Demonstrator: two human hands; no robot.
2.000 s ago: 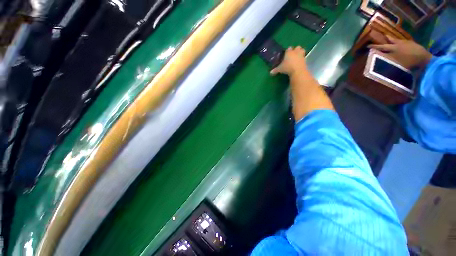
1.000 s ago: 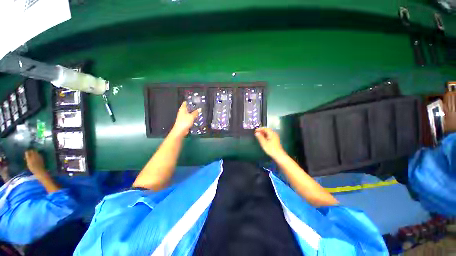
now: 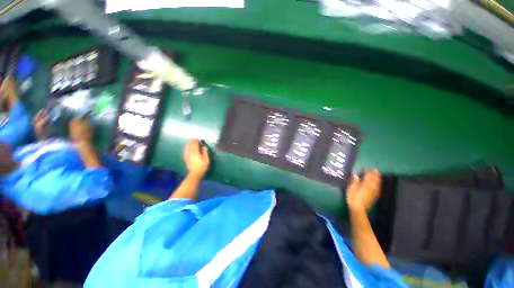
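Note:
A dark slotted tray (image 3: 239,126) lies tilted on the green bench in front of me. Its leftmost slot is empty, and the other three each hold a speckled phone-like unit (image 3: 304,143). My left hand (image 3: 197,157) is left of the tray's lower left corner, off the units. A tiny dark spot shows at its fingertips; blur hides whether it is held. My right hand (image 3: 363,190) is at the tray's lower right corner, fingers somewhat apart, with nothing visible in it. Blur hides whether it touches the tray.
Stacked empty dark trays (image 3: 451,219) are at the right. A loaded tray (image 3: 138,115) and another beyond it (image 3: 82,70) are at the left, near a neighbouring worker's hand (image 3: 80,130). A pale nozzle (image 3: 174,73) reaches over the bench. Clear plastic (image 3: 389,14) lies at the top.
The view has turned left, so the tray appears further right and tilted. My left hand has moved off the unit in the second slot to outside the tray. My right hand remains near the right corner.

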